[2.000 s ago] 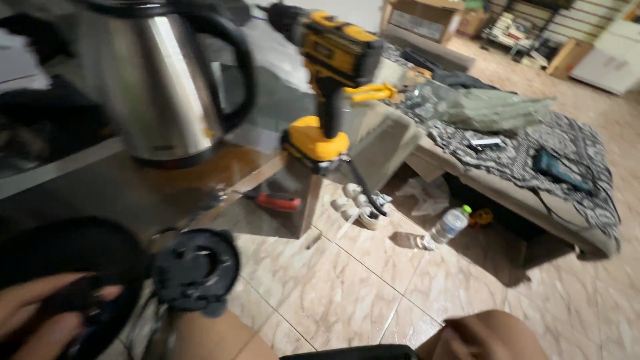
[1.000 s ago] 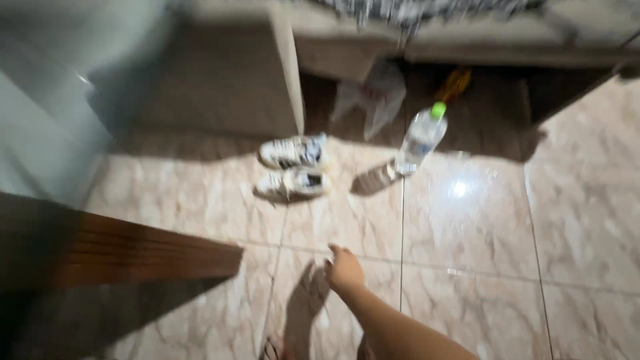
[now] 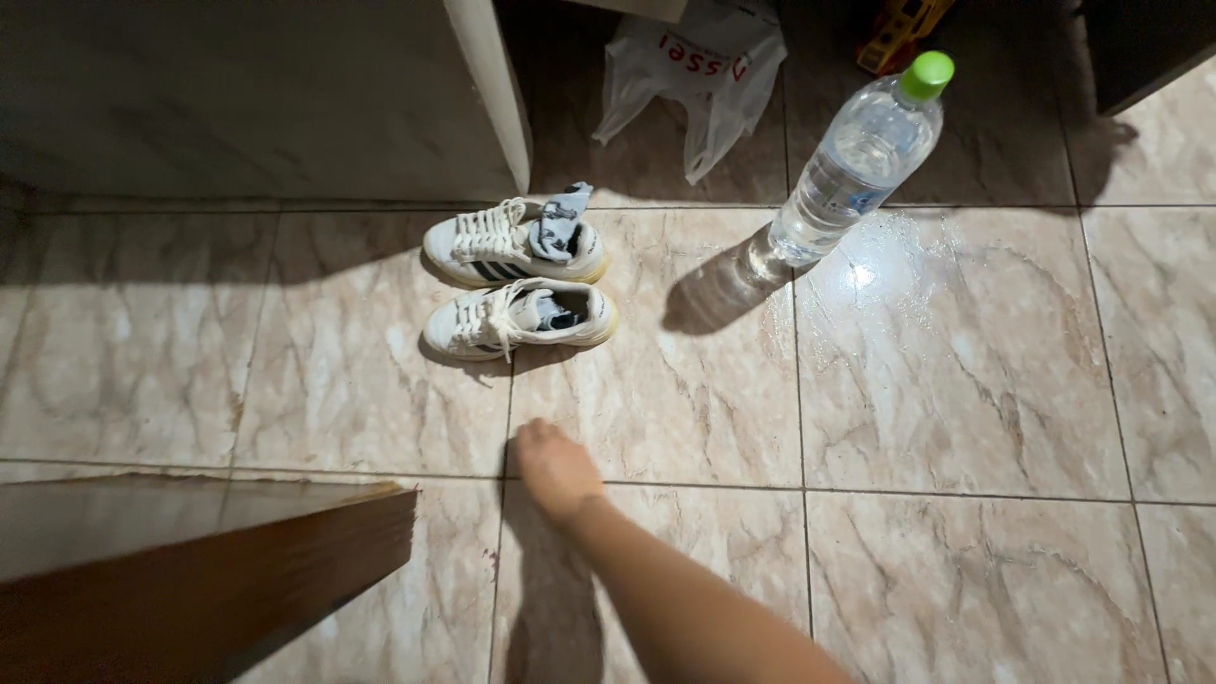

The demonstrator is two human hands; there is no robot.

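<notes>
My right hand (image 3: 559,472) is stretched out over the tiled floor, seen from its back, with the fingertips blurred; whether the fingers are apart or closed cannot be told, and no object shows in it. Nearest to it, a white sneaker with dark stripes (image 3: 472,323) lies beside a matching sneaker (image 3: 465,249). Patterned grey fabric, seemingly a sock (image 3: 559,226), sticks out of the farther shoe, and similar fabric shows inside the nearer one. My left hand is out of view.
A clear plastic bottle with a green cap (image 3: 855,171) stands right of the shoes. Behind are a white plastic bag (image 3: 698,76), a yellow object (image 3: 898,33) and a pale panel (image 3: 489,85). At lower left a brown wooden edge (image 3: 285,579) juts in over the floor tiles (image 3: 959,389).
The view has swung down from the kettle and drill to the floor. My left hand, seen at lower left two seconds ago, has left view. My right arm now reaches over the tiles.
</notes>
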